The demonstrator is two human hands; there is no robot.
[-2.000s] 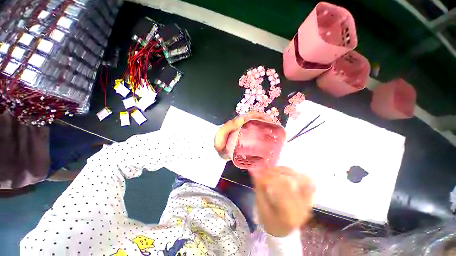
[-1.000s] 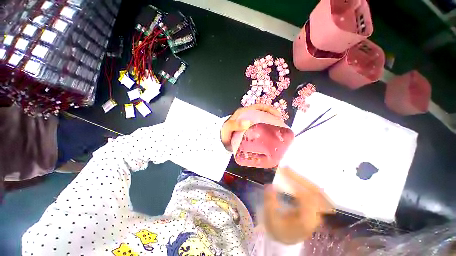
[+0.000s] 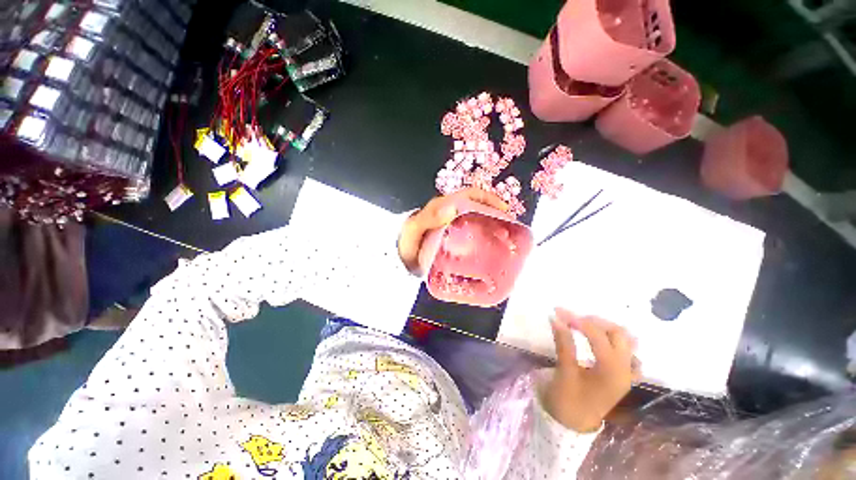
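My left hand (image 3: 434,225) grips a pink housing (image 3: 477,257) from its left and far side. The housing's open end faces me, and small slots or posts show inside near its lower edge. My right hand (image 3: 593,370) is apart from the housing, over the near edge of the large white sheet (image 3: 657,244). Its fingers are bent, with thumb and forefinger near each other. A faint pink spot shows at the fingertips, too small to tell if it is a held piece. Tiny pink pieces (image 3: 479,150) lie loosely heaped beyond the housing.
Tweezers (image 3: 574,217) lie on the large sheet. A smaller white sheet (image 3: 361,248) lies under my left forearm. More pink housings (image 3: 648,108) stand at the far right. Batteries (image 3: 246,201) with red wires and stacked blister trays (image 3: 84,84) are at left. Crinkled clear plastic (image 3: 723,441) is near right.
My right hand has moved from beside the housing's near edge to the right, and its fingers have spread somewhat. My left hand still holds the housing, now with its opening turned more towards me.
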